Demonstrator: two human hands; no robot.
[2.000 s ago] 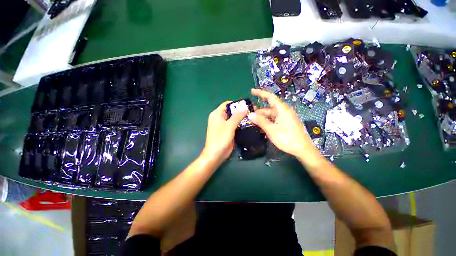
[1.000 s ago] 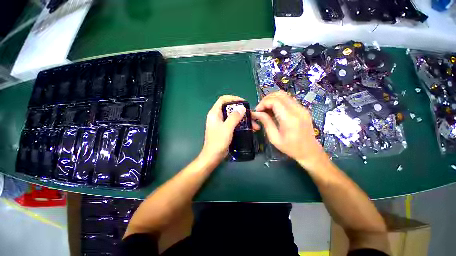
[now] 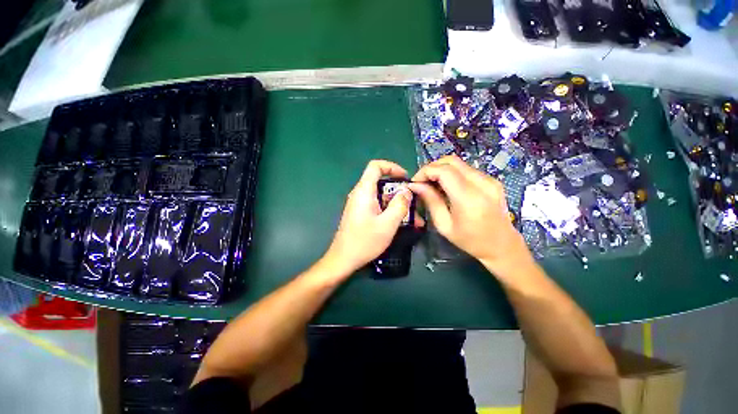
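A black phone housing (image 3: 394, 257) lies upright-lengthwise in front of me, its upper part between my hands. My left hand (image 3: 368, 220) grips it from the left, the thumb pressing on a pale circuit board (image 3: 396, 188) seated in its upper end. My right hand (image 3: 465, 204) is at the housing's upper right edge with thumb and fingertips pinched together; whether they hold a small part or wire is hidden. The pile of circuit boards with wired black speakers (image 3: 553, 124) lies to the right on a clear plastic tray (image 3: 518, 187).
Stacked black blister trays (image 3: 137, 190) stand at the left. A second pile of boards (image 3: 712, 166) is at the far right. Black housings (image 3: 595, 20) and a flat dark slab (image 3: 470, 14) lie on the white surface beyond. A pale rail (image 3: 348, 75) borders the green belt. White scraps dot the mat.
The housing's lower end has shifted slightly down and tilted. My left thumb and right fingertips have closed in on its upper end. The whole view has shifted slightly.
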